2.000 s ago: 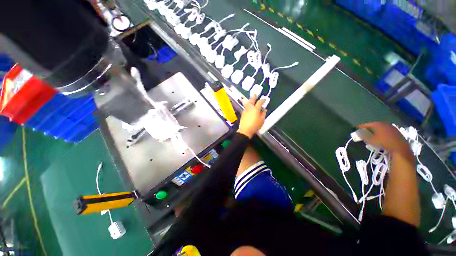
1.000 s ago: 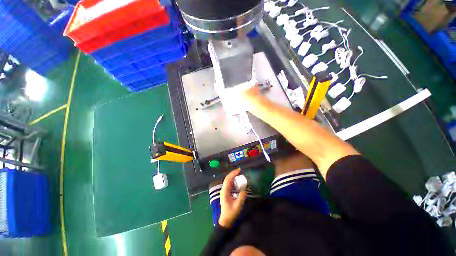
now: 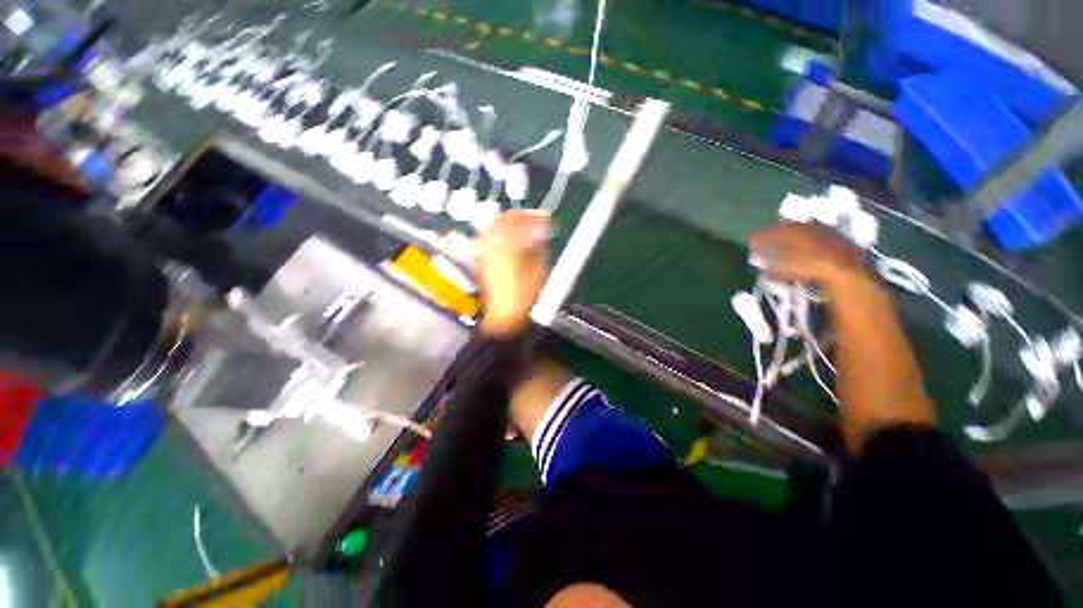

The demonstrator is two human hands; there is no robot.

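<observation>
My left hand [image 3: 513, 267], blurred, is over the conveyor's near edge at the end of the rows of white power adapters [image 3: 407, 190]. A white adapter shows at its fingertips, with a white cord stretching up and away. My right hand [image 3: 814, 264], also blurred, is over a bunch of white corded adapters [image 3: 784, 327] on the belt; its fingers bend down at the gathered cords, and its grip is hidden. In the press, a white adapter with cord [image 3: 315, 386] lies in the whitish fixture on the grey base plate [image 3: 279, 481].
A white divider bar [image 3: 606, 214] lies across the green conveyor between my hands. More corded adapters [image 3: 968, 321] lie to the right. Yellow sensor posts [image 3: 434, 280] flank the plate. The dark press cylinder [image 3: 71, 297] is at left. A green button [image 3: 353, 542] is at the machine's front.
The view has swung right. My left hand has moved from in front of the press to the adapter rows. My right hand has left the fixture and is over the bunch of adapters.
</observation>
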